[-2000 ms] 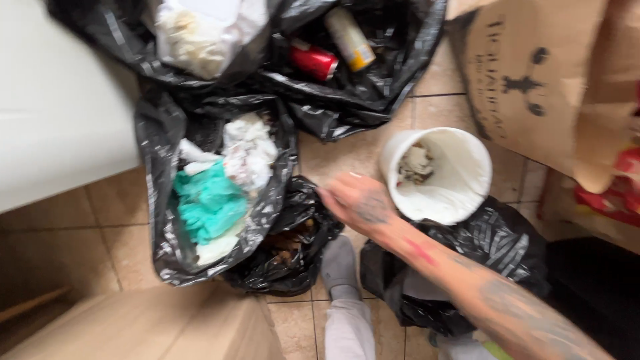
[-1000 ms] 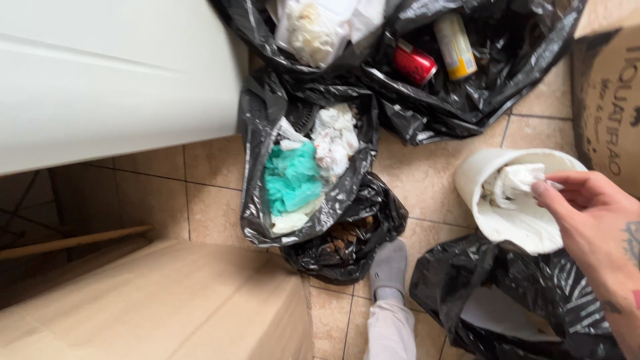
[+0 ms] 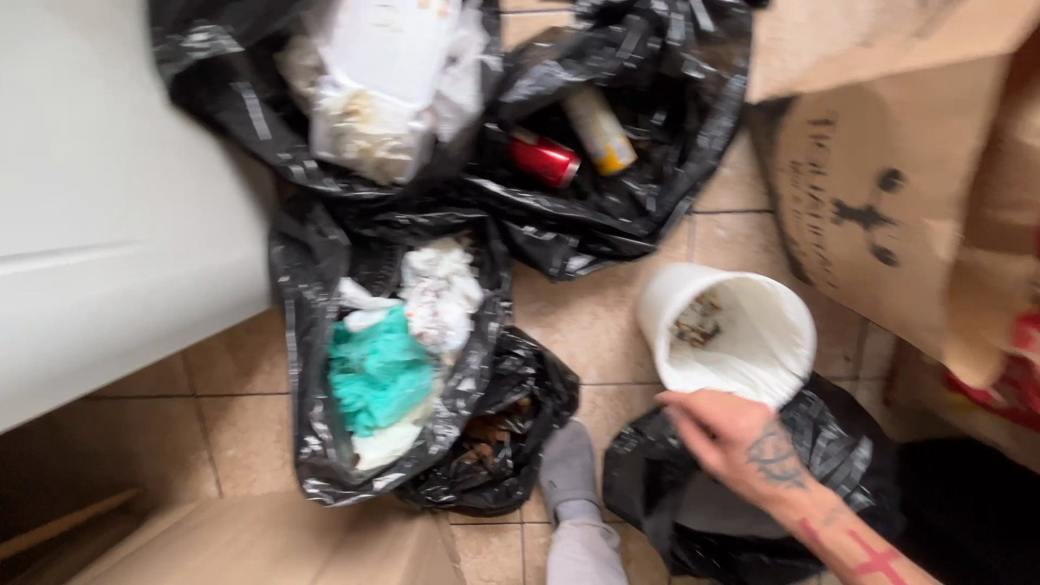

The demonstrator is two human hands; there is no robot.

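My right hand (image 3: 719,431) is at the near rim of a white plastic bucket (image 3: 666,325), its fingers bent; whether it grips the rim or holds something cannot be told. Small debris (image 3: 697,319) lies inside the bucket. Below the hand a black bin bag (image 3: 650,479) sits on the floor. My left hand is out of view. Left of the bucket, an open black bag (image 3: 309,406) holds a teal plastic bag (image 3: 380,370) and crumpled white paper (image 3: 441,296). A smaller black bag (image 3: 561,378) beside it contains brown scraps (image 3: 487,439).
Farther off, a black bag (image 3: 691,146) holds a red can (image 3: 546,158) and a white and yellow can (image 3: 600,130); another holds white containers (image 3: 390,49). A printed brown paper bag (image 3: 918,187) stands right, cardboard (image 3: 268,544) lower left, a white appliance (image 3: 122,179) left. My foot (image 3: 569,467) is near the smallest bag.
A second ago my right hand held crumpled white paper at the bucket; that paper no longer shows in my fingers. The hand is now lower, by the near rim. The view has shifted.
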